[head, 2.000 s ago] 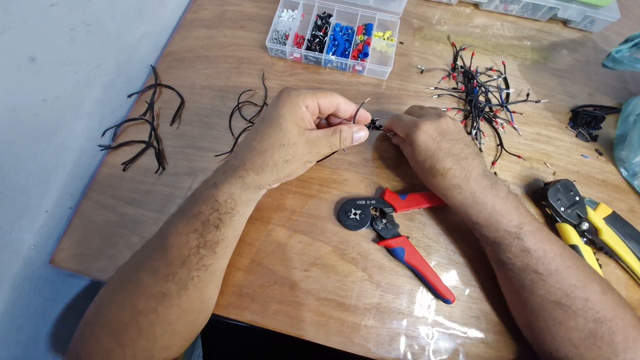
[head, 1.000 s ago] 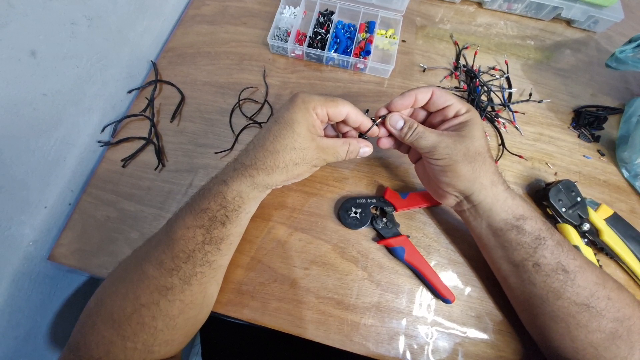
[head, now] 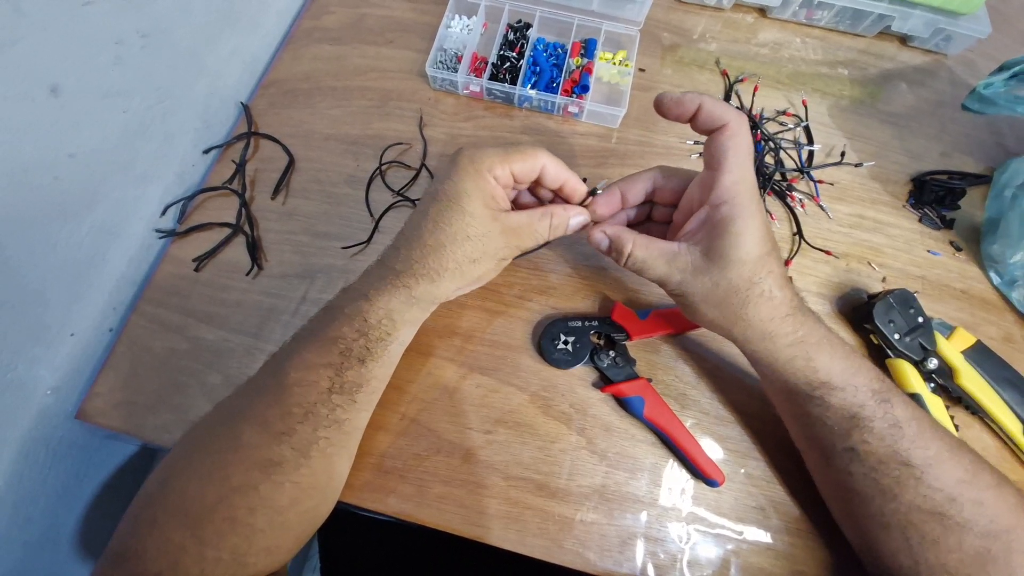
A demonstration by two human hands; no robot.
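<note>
My left hand point(head: 512, 216) pinches a short black wire between thumb and forefinger; a black ferrule point(head: 593, 192) with a metal tip shows at the fingertips. My right hand point(head: 696, 216) meets it there, its thumb and a finger close to the wire's end, its forefinger raised; whether it grips anything is hidden. Below the hands lies a ferrule crimping tool point(head: 566, 342) with red and blue handles spread apart. Loose black wires point(head: 400, 188) lie left of my left hand. Beyond my right hand is a pile of black wires with mostly red ferrules point(head: 780, 152).
A divided plastic box of coloured ferrules point(head: 532, 100) stands at the back. More black wires point(head: 240, 196) lie near the left table edge. At the right are a yellow and black wire stripper point(head: 912, 336), a black bundle point(head: 944, 192) and a teal plastic bag point(head: 1004, 232).
My right hand has turned from palm down to palm showing, and its forefinger has lifted away from the wire. My left hand stays at about the same place with its pinch.
</note>
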